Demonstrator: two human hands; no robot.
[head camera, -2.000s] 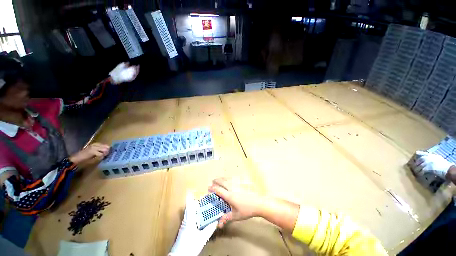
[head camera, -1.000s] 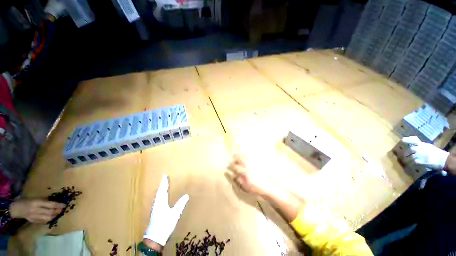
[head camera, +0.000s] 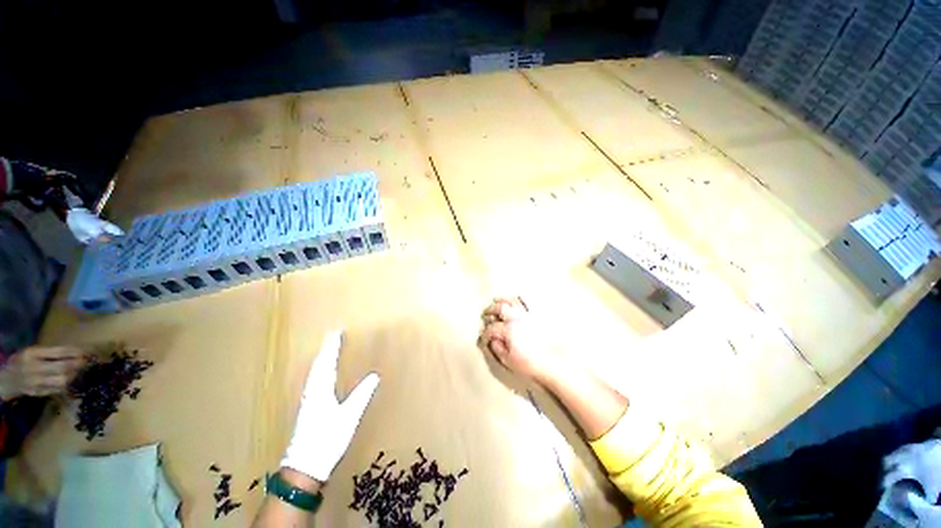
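Note:
My left hand (head camera: 328, 413), in a white glove, rests palm down on the cardboard with thumb and fingers apart, holding nothing. My bare right hand (head camera: 508, 335) is over the table with its fingers curled; whether a small piece is in them cannot be told. Small black screws or plugs (head camera: 402, 493) lie in a loose pile between my forearms, with a few more (head camera: 222, 490) left of my wrist. A metal housing (head camera: 642, 289) lies alone right of my right hand, its top washed out by glare.
A row of perforated housings (head camera: 248, 242) stands at left. A coworker's gloved hand (head camera: 91, 225) is at its left end; a bare hand (head camera: 41, 371) is at another black pile (head camera: 103, 390). Folded cloth (head camera: 114, 490) lies near left, a housing group (head camera: 885, 248) at right, stacked housings (head camera: 846, 77) far right.
The housing I held between both hands has left them, and one lies at right. My hands are apart. The left coworker's gloved hand came down to the row's end. The right coworker's hand left the housings.

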